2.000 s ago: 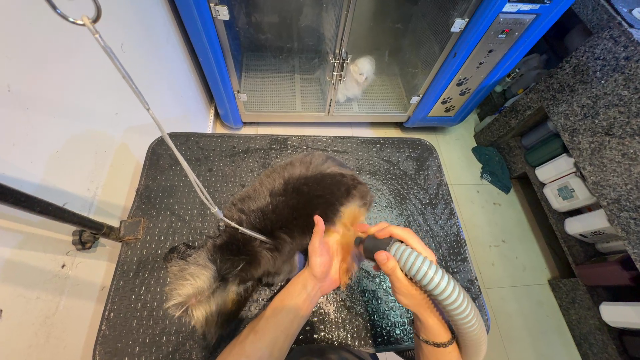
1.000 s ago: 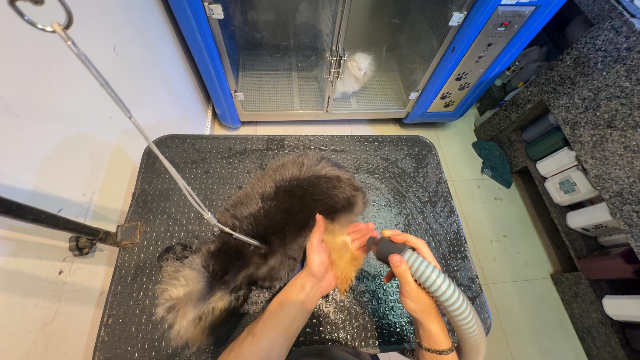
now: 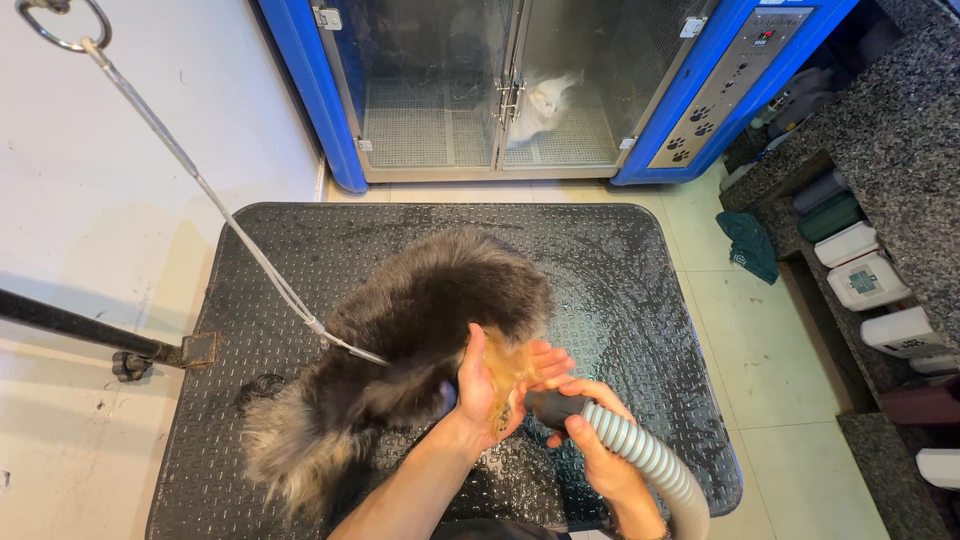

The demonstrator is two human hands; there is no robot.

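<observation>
A dark grey, long-haired dog is on a black textured grooming table, with a grooming loop running down to it. My left hand, palm up with fingers spread, cups the dog's tan-furred leg. My right hand is closed around the black nozzle of a ribbed grey dryer hose. The nozzle's tip points at the tan fur, close beside my left palm. Wet patches shine on the tabletop around the leg.
A blue-framed drying cabinet with glass doors stands beyond the table, a small white animal inside. At the left, a black grooming arm meets the table edge. Bottles line a shelf under the granite counter; a dark green cloth lies on the floor.
The white animal behind the glass has changed its pose. My left hand's fingers are more spread beneath the tan fur than two seconds ago. My right hand still holds the nozzle close by.
</observation>
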